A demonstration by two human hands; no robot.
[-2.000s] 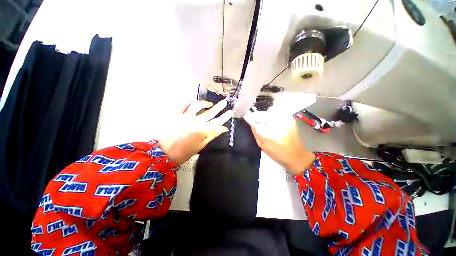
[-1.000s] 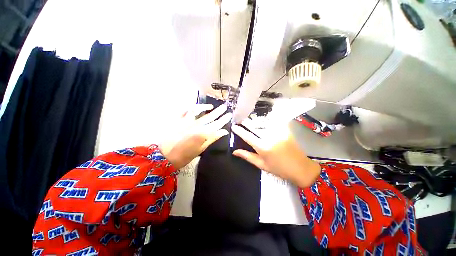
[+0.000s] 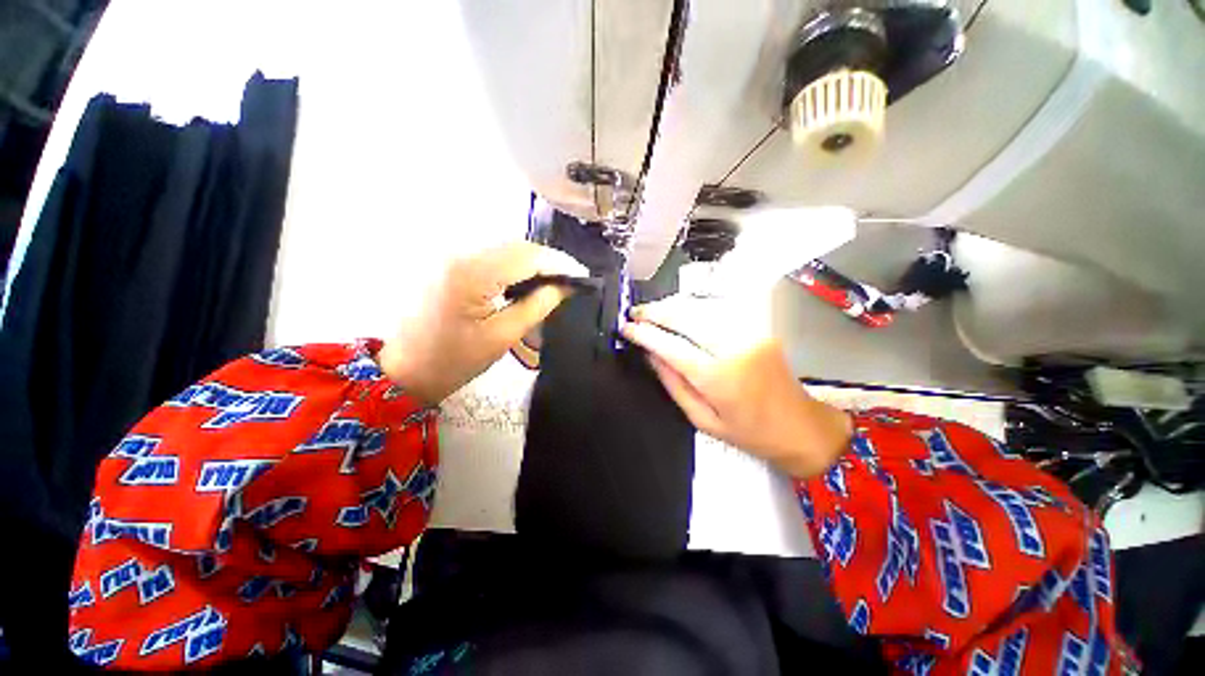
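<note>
A black fabric panel (image 3: pixel 605 456) runs from under the sewing machine's needle area down over the table's front edge. A pale zipper strip (image 3: pixel 620 310) lies on it below the presser foot (image 3: pixel 617 227). My left hand (image 3: pixel 482 317) pinches a folded black edge of the panel between thumb and fingers, left of the zipper, lifted a little. My right hand (image 3: pixel 727 383) lies at the zipper's right side with fingertips on it; its upper fingers are washed out by glare. Whether it grips anything is unclear.
The large white machine head (image 3: pixel 1004 145) with a cream ribbed knob (image 3: pixel 838 112) fills the upper right. Red and black snips (image 3: pixel 843 293) lie on the bed at right. Black cut panels (image 3: pixel 165 291) are stacked at left, and a black tangle (image 3: pixel 1123 429) lies far right.
My left hand has gone from lying flat on the panel to pinching its edge. My right fingertips stay by the zipper. The view has shifted slightly.
</note>
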